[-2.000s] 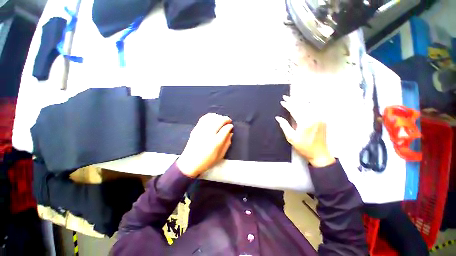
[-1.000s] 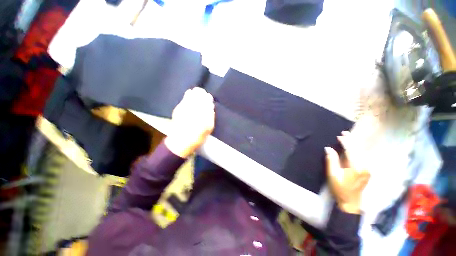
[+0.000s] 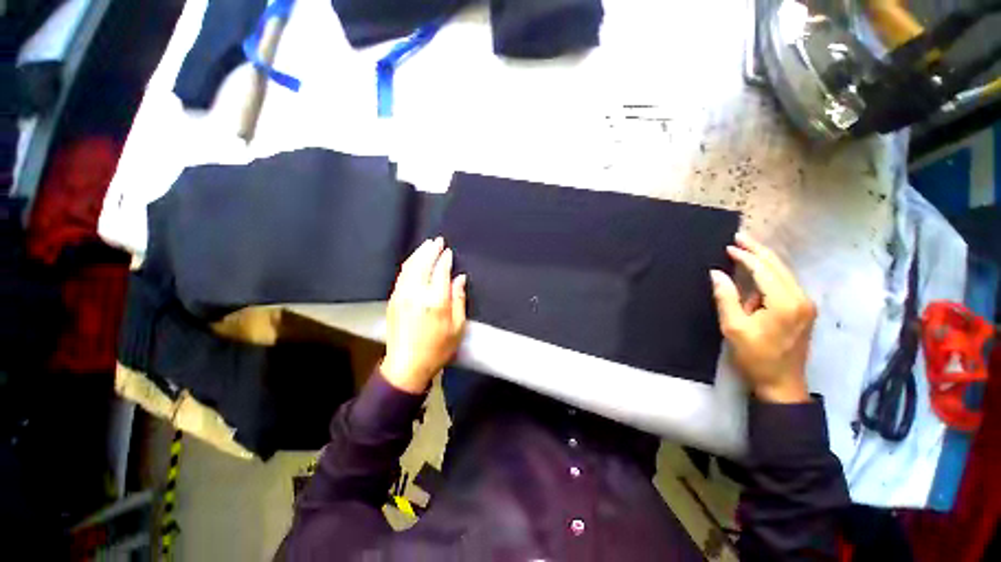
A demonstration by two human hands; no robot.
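A black fabric panel lies flat on the white table in front of my body. My left hand rests flat at the panel's left end, fingers pointing away from me. My right hand rests at the panel's right edge, fingertips touching it and the thumb apart from the fingers. Neither hand is closed on the fabric. Wider dark finished pieces lie to the left, next to the panel's left end.
A steam iron stands at the upper right. Scissors and a red plastic wrap lie at the right. Dark bundles, blue ribbon and a rod are at the far side. Dark pieces hang below the left edge.
My left hand has moved from the panel's middle to its left end and opened flat. The layer edges seen on the panel earlier no longer show clearly. The camera view has shifted and turned.
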